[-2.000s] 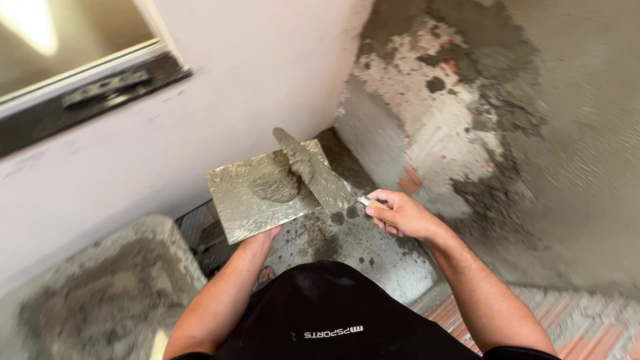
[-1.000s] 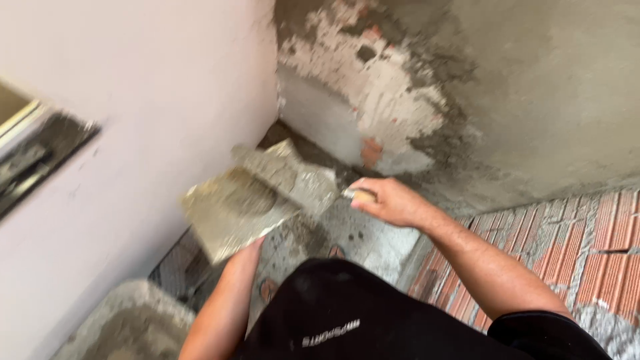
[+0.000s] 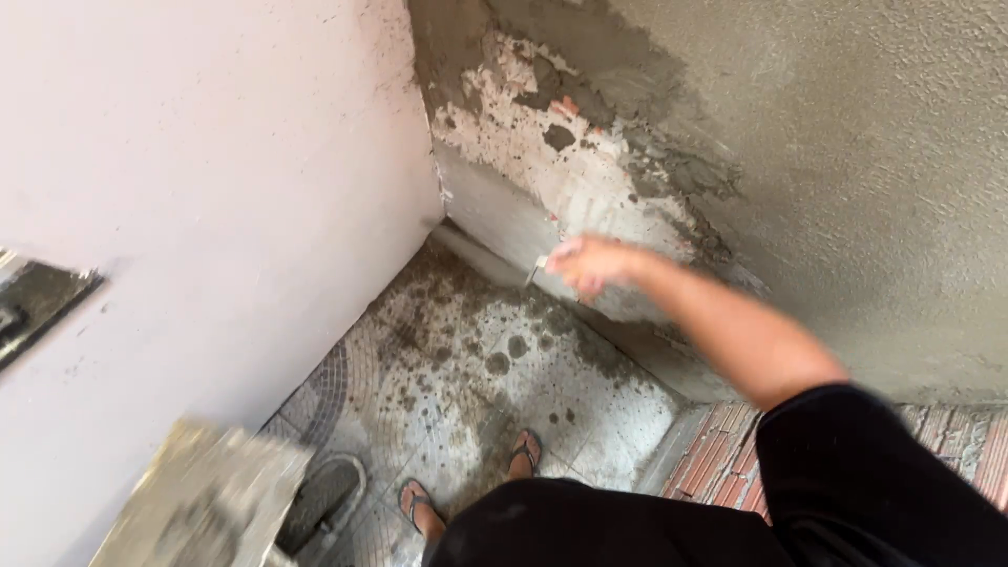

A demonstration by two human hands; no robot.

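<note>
My right hand grips the handle of a trowel in front of the lower wall near the corner; the blade is blurred and points left. Behind it, the wall has a bare whitish patch with bits of red brick, edged by rough grey mortar. At the lower left a flat mortar board is tilted and blurred, with some mortar on it. My left hand is out of sight.
A pale painted wall meets the mortared wall at a corner. A mortar-stained container stands beside the board. The tiled floor is spattered around my sandalled feet. Ribbed red bricks lie exposed at lower right; a dark ledge juts in at left.
My right hand and the trowel have moved away from the board, where they were together before. The board is now at the lower left, and my left hand has gone out of sight.
</note>
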